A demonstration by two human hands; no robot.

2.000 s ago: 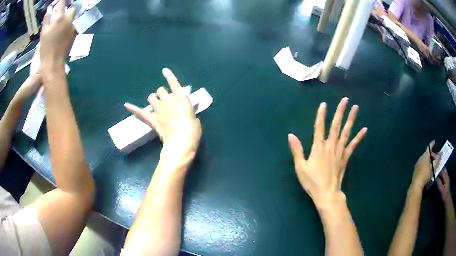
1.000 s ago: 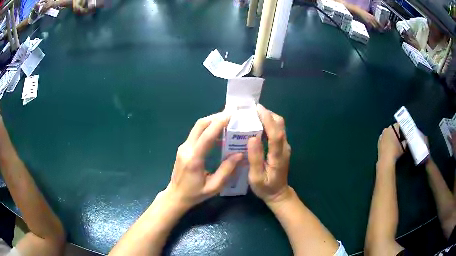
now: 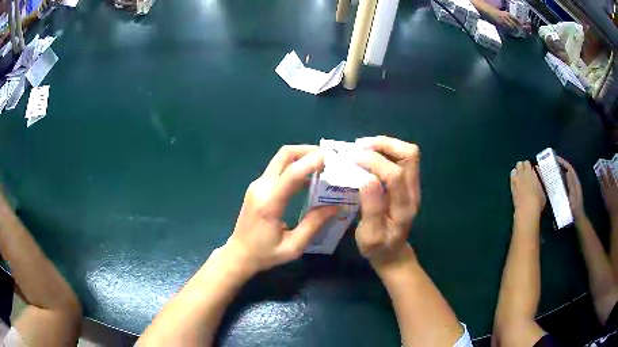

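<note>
A white folding carton with blue print stands out in front of me over the dark green table, its far end towards the shelf post. My left hand grips its left side, with the thumb across the printed face. My right hand is on its right side, fingers bent over the far end. The end flap there is bent down and partly hidden by my right fingers. Whether the end is fully closed I cannot tell.
A bent white paper scrap lies by the pale post. White printed sheets lie at far left. Another person's hands hold a carton at right. Cartons lie at upper right. Another person's arm is at left.
The carton's end flap stood up a second ago and is now folded down. My right hand has moved up and over the carton's end. The carton now tilts slightly to the right.
</note>
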